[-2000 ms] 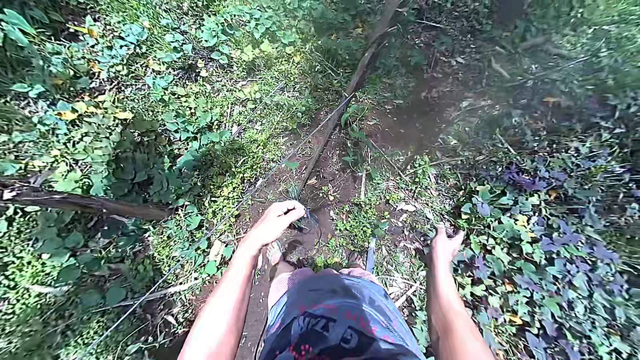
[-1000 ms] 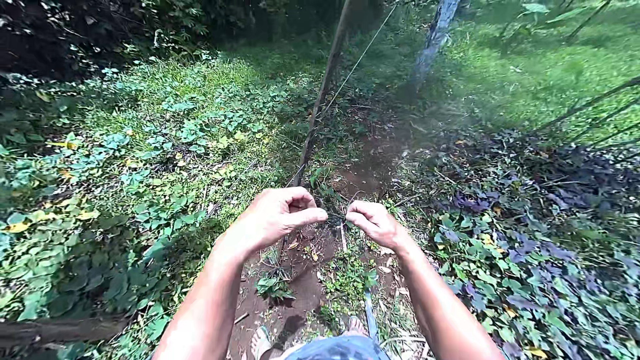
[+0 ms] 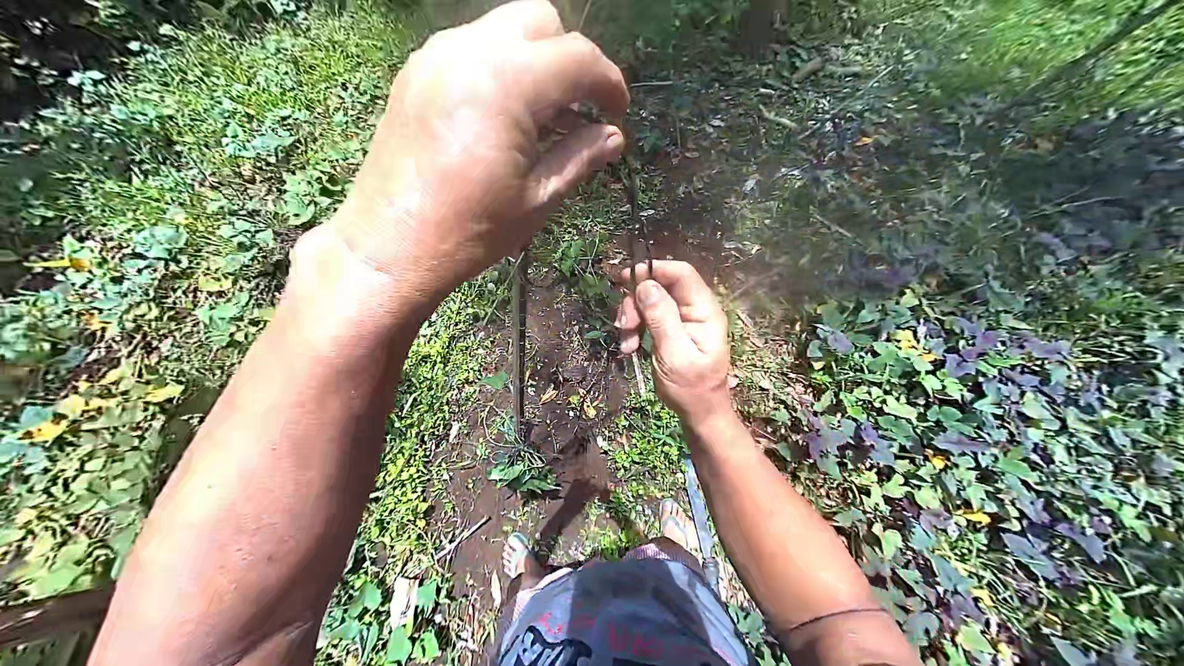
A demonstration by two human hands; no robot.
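Note:
My left hand (image 3: pixel 490 139) is raised high at the upper middle, its thumb and forefinger pinched on a thin dark strand. The strand (image 3: pixel 635 208) runs down from these fingertips to my right hand (image 3: pixel 680 333), which grips its lower part between thumb and fingers. I cannot tell whether it is cord, wire or a vine. Left of my right hand, a slim dark pole (image 3: pixel 520 351) stands over the bare soil. A small leafy clump (image 3: pixel 523 467) lies near the pole's lower end.
My sandalled feet stand on a soil path (image 3: pixel 564 370). Low green vines (image 3: pixel 213 305) cover the left side; green and purple leaves (image 3: pixel 962 444) spread at right. A long pale blue-grey bar (image 3: pixel 700 518) lies beside my right foot. A brown log (image 3: pixel 55 618) shows at the lower left.
My hands were apart two seconds ago and close together one second ago. Now my left hand is raised well above my right, with the dark strand between them. The view has tilted.

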